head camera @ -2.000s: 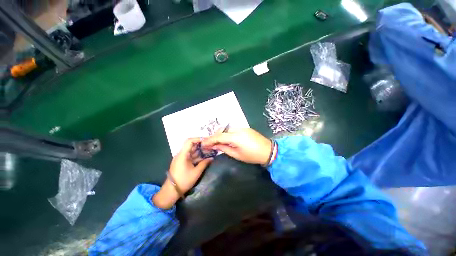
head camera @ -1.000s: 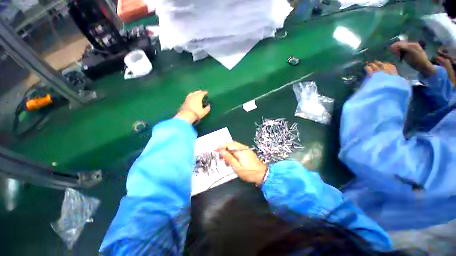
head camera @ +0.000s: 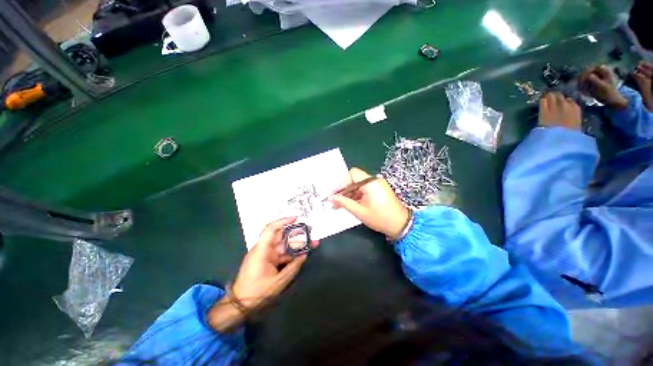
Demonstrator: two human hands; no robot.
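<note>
My left hand (head camera: 266, 268) holds a dark ring-shaped housing (head camera: 296, 239) by its edge at the lower edge of the white paper sheet (head camera: 261, 189). The housing's open centre faces up. My right hand (head camera: 378, 207) holds a slim dark tool (head camera: 356, 187), its tip pointing left over the paper. A small scatter of metal pins (head camera: 304, 199) lies on the paper between my hands. A larger pin pile (head camera: 417, 170) lies on the dark green bench, right of the paper. Whether the tool's tip holds a pin is too small to tell.
Two housings lie singly on the brighter green belt, one left (head camera: 166, 147) and one right (head camera: 429, 51). Clear plastic bags lie left (head camera: 93, 284) and right (head camera: 472, 118). A white scrap (head camera: 375, 114) lies by the belt edge. People in blue smocks (head camera: 566, 204) work at right. A metal bracket (head camera: 68, 216) juts in left.
My left hand has come back from the belt to the paper, holding a housing. My right hand remains by the paper with the tool. The camera view has shifted. The belt housings sit at different places.
</note>
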